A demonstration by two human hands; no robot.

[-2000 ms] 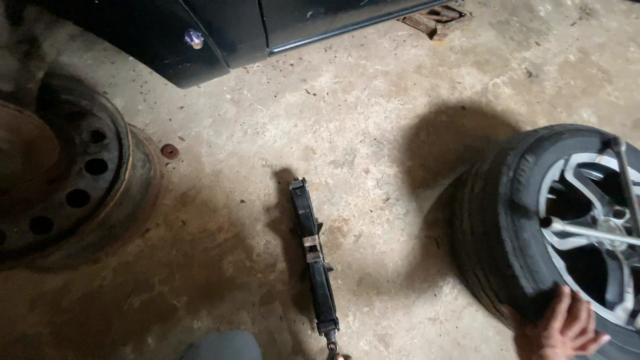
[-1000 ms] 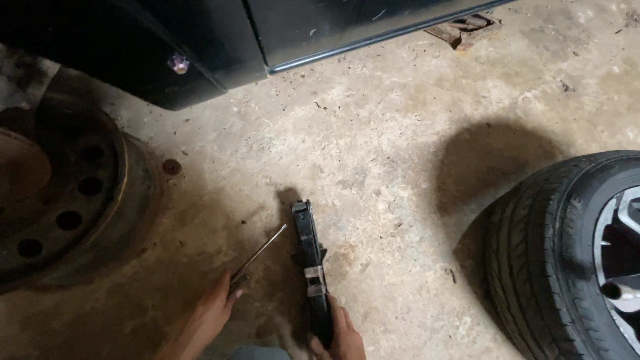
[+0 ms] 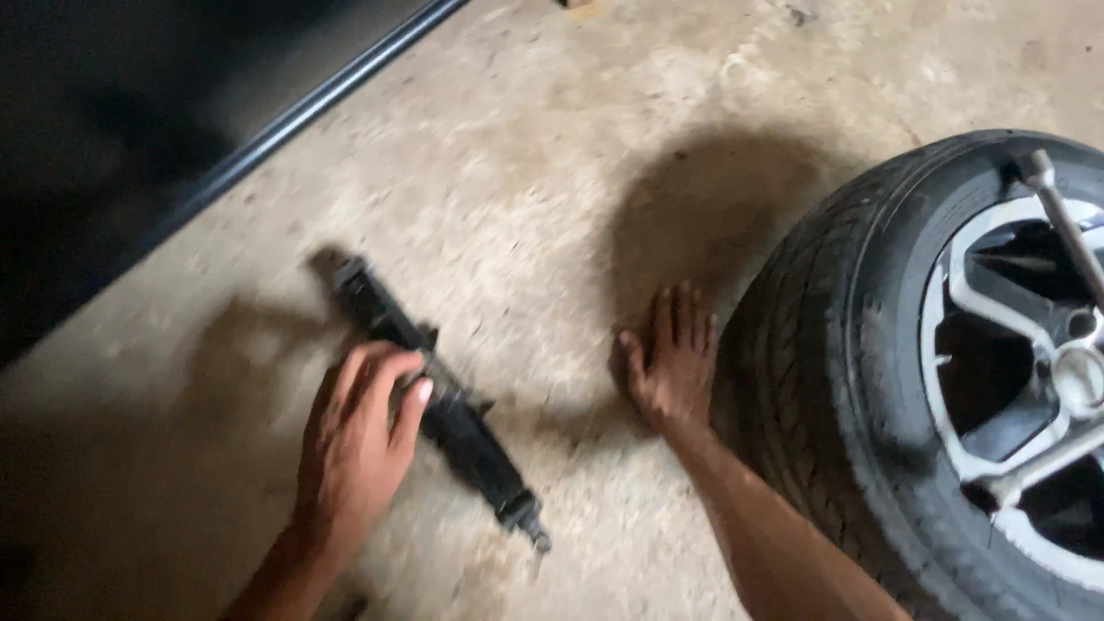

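Note:
A black scissor jack (image 3: pixel 474 444), folded flat, lies slantwise on the concrete floor. My left hand (image 3: pixel 371 414) is at the jack's middle from the left, thumb and fingers bent around its edge; whether it grips firmly is hard to tell. My right hand (image 3: pixel 677 354) rests palm down on the floor, fingers apart, between the jack and the tyre, holding nothing. At the right lies a wheel with a black tyre (image 3: pixel 880 345) and a silver and black alloy rim (image 3: pixel 1000 302). A metal lug wrench (image 3: pixel 1048 457) lies across the rim.
The dark body of a vehicle (image 3: pixel 129 112) fills the upper left, with a shiny lower edge trim (image 3: pixel 319 95) running diagonally above the floor (image 3: pixel 552 216). A small brownish object (image 3: pixel 576 4) shows at the top edge.
My left hand has let go of the thin metal rod and moved to the jack. My right hand has left the jack for the floor beside the tyre. The view has shifted right.

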